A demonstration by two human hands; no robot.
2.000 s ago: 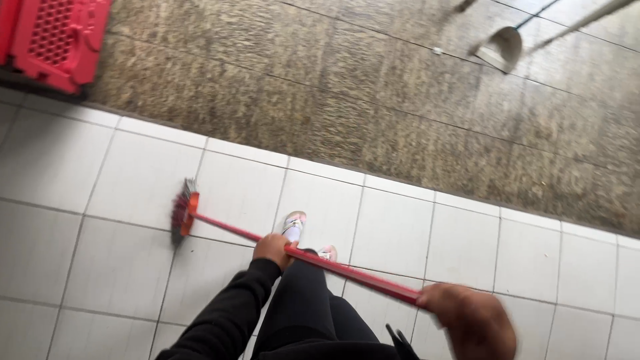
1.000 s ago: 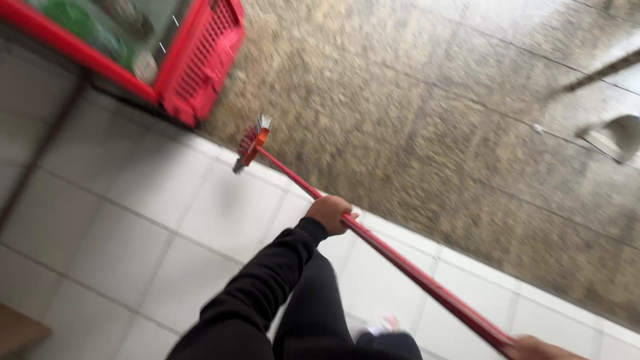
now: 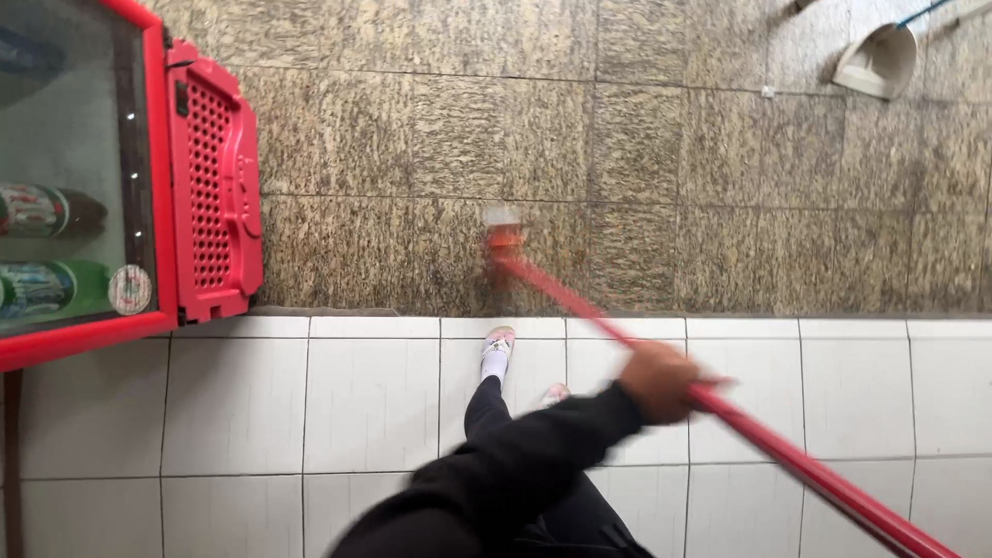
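My left hand [image 3: 660,382], in a black sleeve, is closed around the red handle of a broom [image 3: 798,465]. The handle slants from the lower right edge up to the broom head [image 3: 505,242], which is orange-red with pale bristle tips and blurred. The head is over the brown speckled floor tiles, just beyond the edge of the white tiles. My right hand is out of view, and so is the upper end of the handle.
A red-framed glass-door cooler [image 3: 163,194] with bottles inside stands at the left, its perforated red panel [image 3: 209,186] facing the floor. A long-handled dustpan [image 3: 880,62] lies at the upper right. A small white scrap [image 3: 767,91] is near it. My feet are on the white tiles.
The broom head has moved from the white tiles beside my feet, past the tile edge by the cooler, onto the brown floor. My right hand has left the view. The view has turned.
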